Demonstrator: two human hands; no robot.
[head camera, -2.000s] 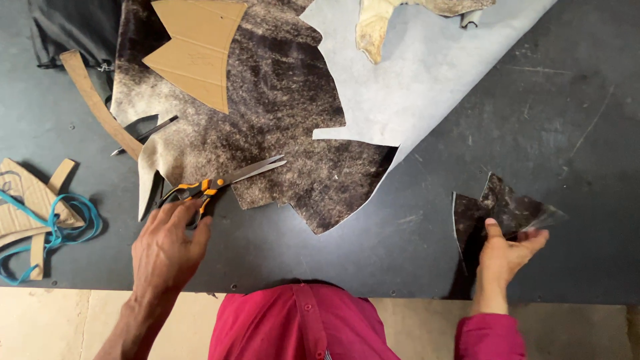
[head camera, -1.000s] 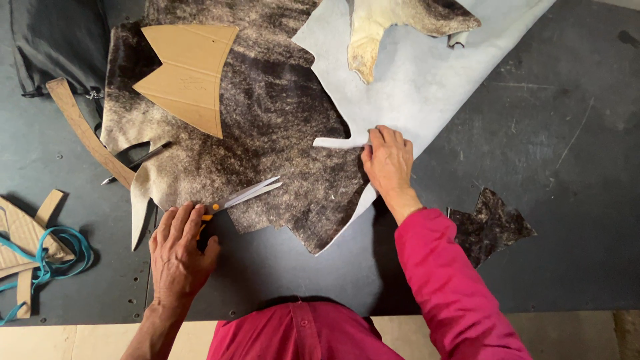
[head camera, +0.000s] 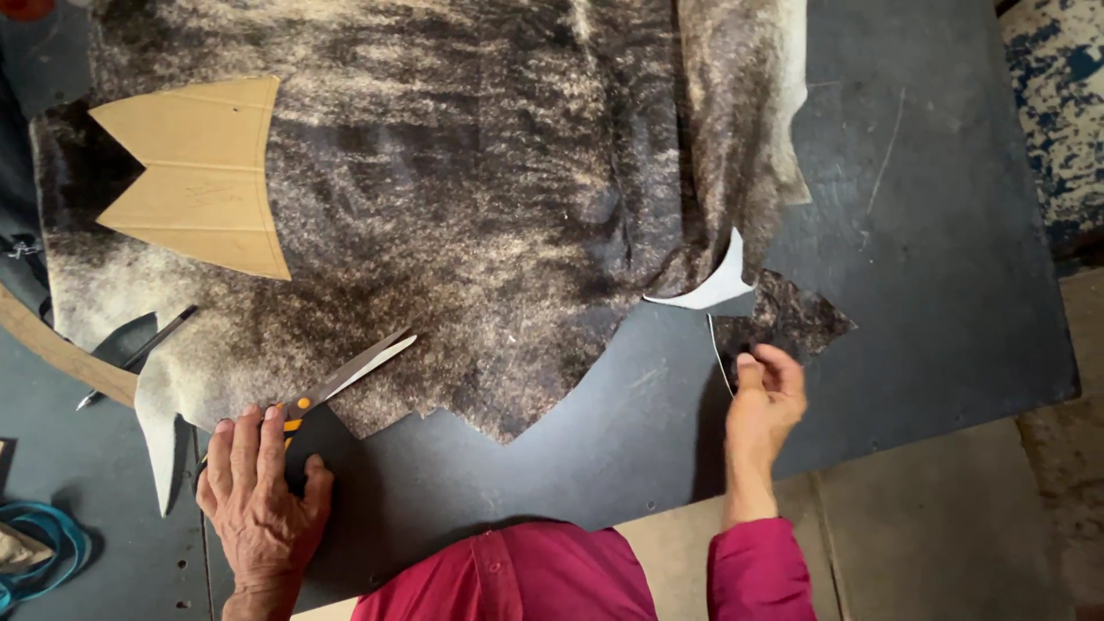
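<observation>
A brindled hair-on hide (head camera: 466, 259) lies hair side up across the dark table, and a notched cardboard template (head camera: 207, 185) rests on its left part. My left hand (head camera: 263, 500) lies over the orange and black handles of a pair of scissors (head camera: 345, 379), whose blades are slightly apart on the hide. Whether the fingers grip the handles cannot be told. My right hand (head camera: 763, 401), thumb and fingertips close together, is over the lower part of a small dark hide offcut (head camera: 789, 315); I cannot tell if it pinches the piece. The offcut's upper left meets the large hide's edge.
A pen (head camera: 142, 354) and a curved brown strip (head camera: 65, 354) lie at the left, partly by the hide's edge. Blue cord (head camera: 65, 535) is at the lower left. Dark fabric (head camera: 17, 207) lies along the left side. The table's edge (head camera: 931, 431) runs along the lower right.
The hide's folded-back right part, pale underside up before, now lies mostly hair side up. My right hand has moved from the hide's edge to the small offcut. My left hand remains at the scissors.
</observation>
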